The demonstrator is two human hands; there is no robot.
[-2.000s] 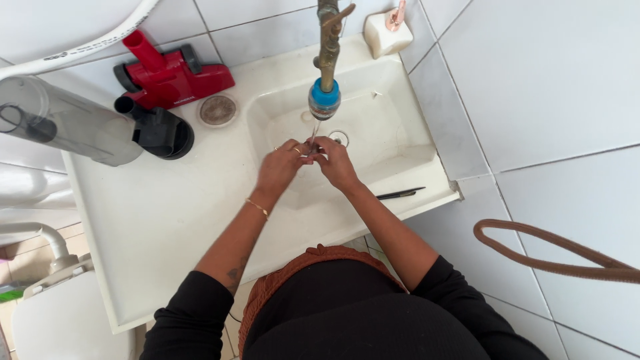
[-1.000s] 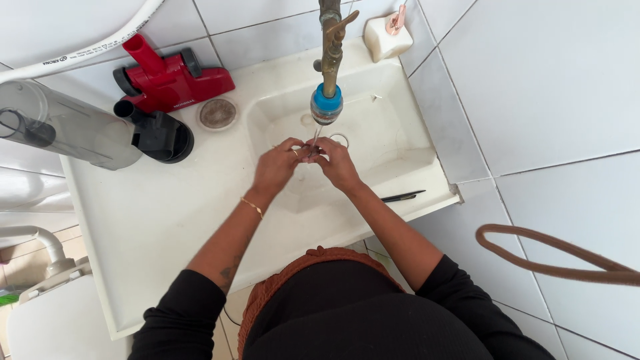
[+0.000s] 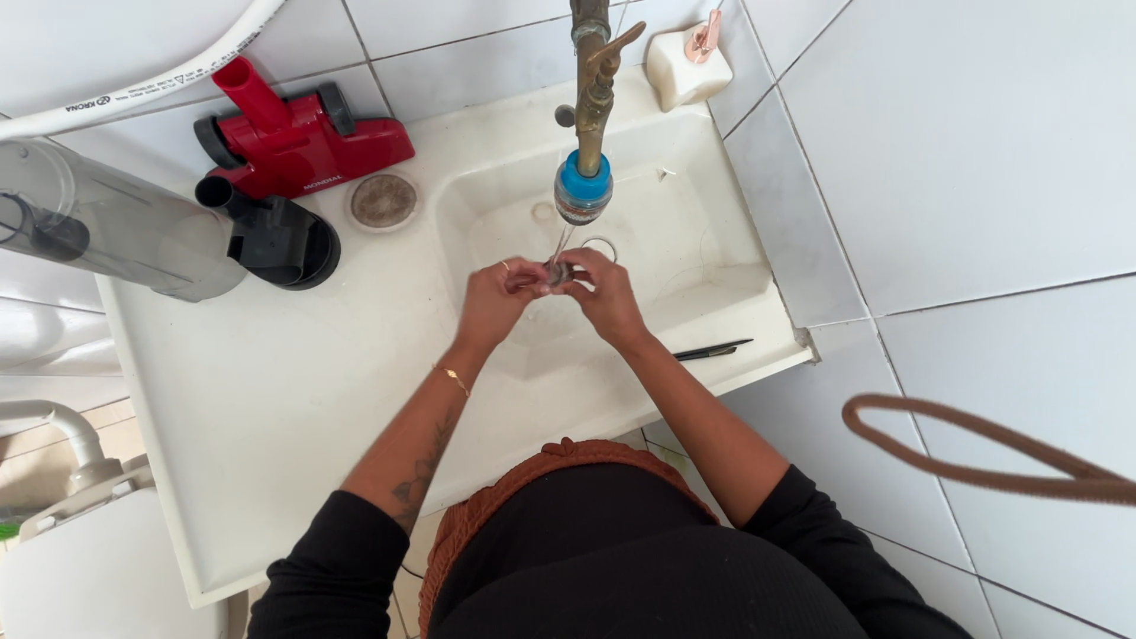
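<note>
Water runs from a brass faucet (image 3: 593,106) with a blue-topped clear filter tip (image 3: 584,186) over a white sink basin (image 3: 719,209). Under the stream, my left hand (image 3: 504,297) and my right hand (image 3: 605,293) hold a small dark round item (image 3: 558,272) between their fingertips. What it is exactly cannot be told; the fingers cover most of it and it is slightly blurred. Both hands are above the basin, close to the ring of the drain (image 3: 601,247).
On the left counter (image 3: 293,399) are a red vacuum floor head (image 3: 311,142), a black vacuum part (image 3: 280,244), a clear canister (image 3: 115,213) and a round grey-brown filter (image 3: 383,201). A soap dispenser (image 3: 688,71) stands at the back corner; slim black tools (image 3: 714,350) lie on the front rim.
</note>
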